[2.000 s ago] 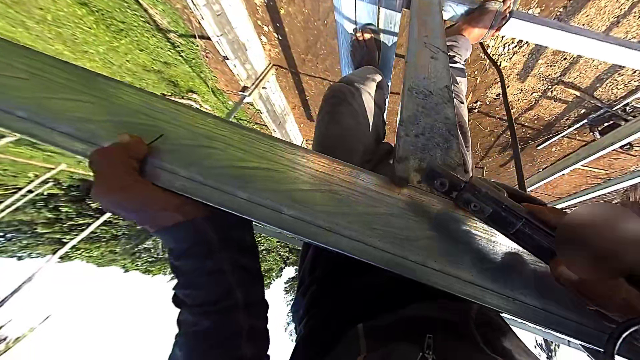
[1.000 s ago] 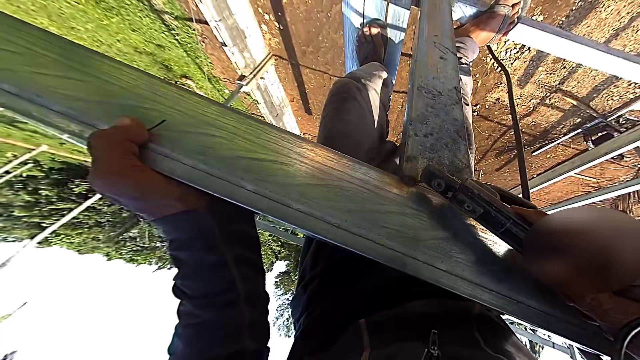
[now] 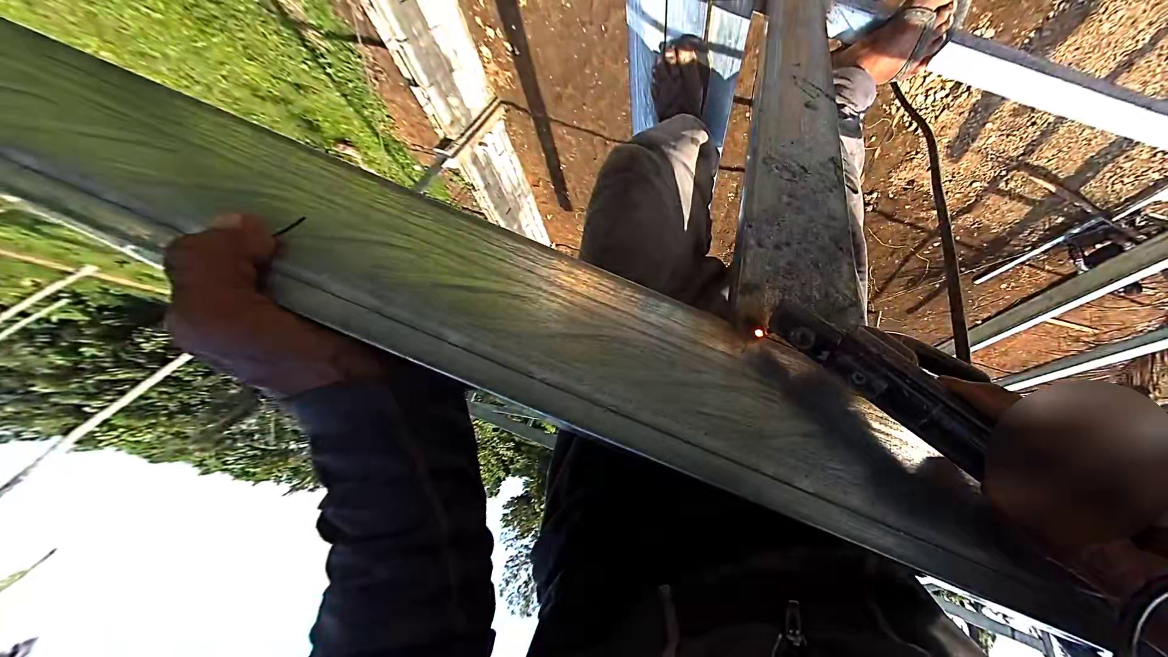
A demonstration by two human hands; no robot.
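A long metal beam (image 3: 511, 301) crosses the head view from upper left to lower right. My left hand (image 3: 224, 297) grips its lower edge at the left, a thin dark wire or rod showing by the fingers. My right hand (image 3: 990, 397), partly hidden by a blurred patch, is closed around a black tool, seemingly an electrode holder (image 3: 876, 374). Its front end lies where the beam meets a second metal beam (image 3: 794, 173), which runs away from me. A small orange glow (image 3: 759, 333) shows at that joint, beside the tool's end. No electrode can be made out.
A person's bent leg (image 3: 648, 201) and feet straddle the second beam, one foot on blue boards (image 3: 643, 64). Below are brown ground, grass (image 3: 301, 109) and a pale wall top or slab (image 3: 447, 91). A dark cable (image 3: 940, 210) hangs right, near more metal bars (image 3: 1068, 301).
A small orange glow now shows at the joint of the two beams; it was not visible in the earlier frames. My left hand keeps its hold on the beam's edge.
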